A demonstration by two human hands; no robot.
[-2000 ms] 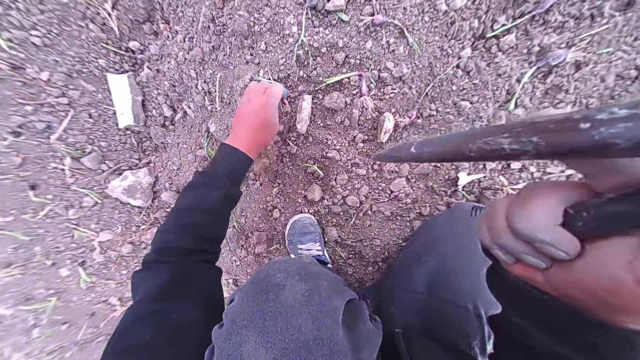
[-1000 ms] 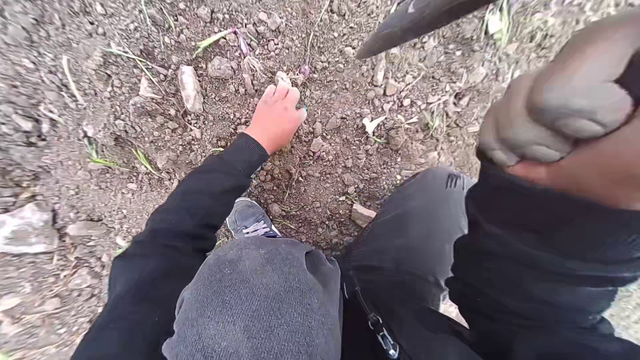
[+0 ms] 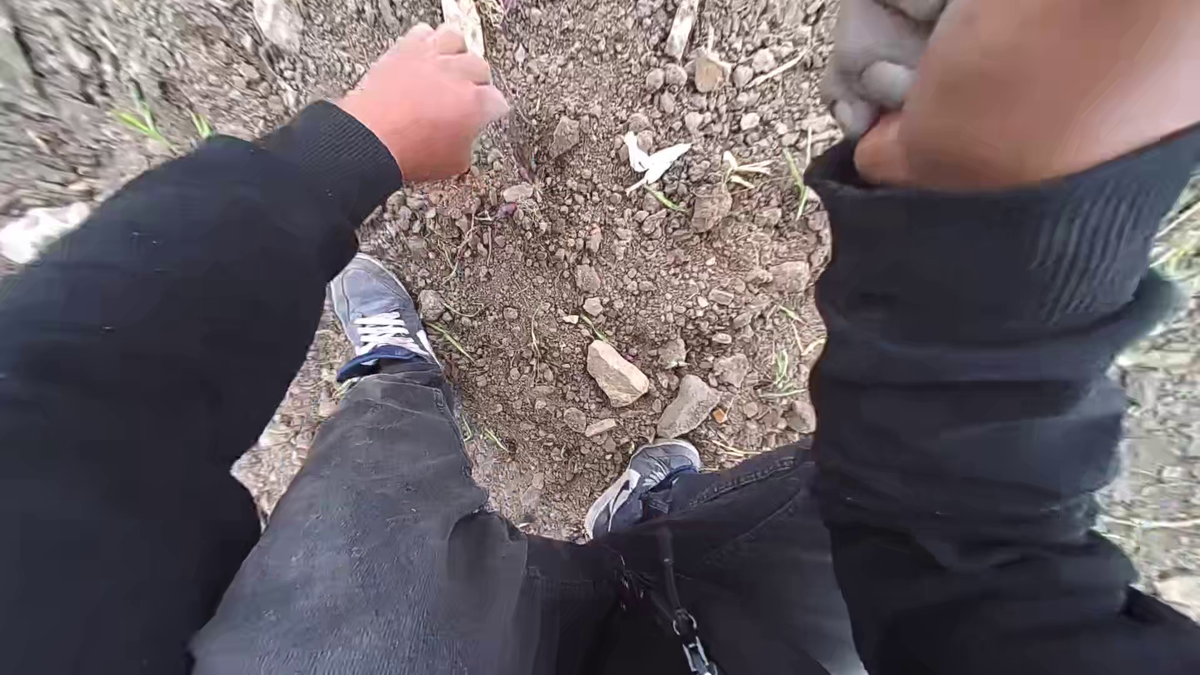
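Observation:
My left hand (image 3: 427,103), its fingers curled, is low over the loose soil (image 3: 534,272) at the upper left, beside a long pale stone (image 3: 463,26). Whether it holds anything is hidden by the fingers. Thin purplish stems (image 3: 520,155) lie in the soil just right of it. My right hand (image 3: 937,84) is closed at the upper right edge, high above the ground; what is inside its grip is out of sight. White plant scraps (image 3: 653,161) rest on the soil between the two hands.
Two angular stones (image 3: 617,373) lie near my right shoe (image 3: 642,483). My left shoe (image 3: 380,314) stands below my left hand. Pale rocks (image 3: 42,232) and green sprouts (image 3: 141,120) are at the left.
The dark pointed tool seen earlier by my right hand is out of view. My left hand's fingers pointed down to the soil earlier and are now curled. The view has shifted and turned.

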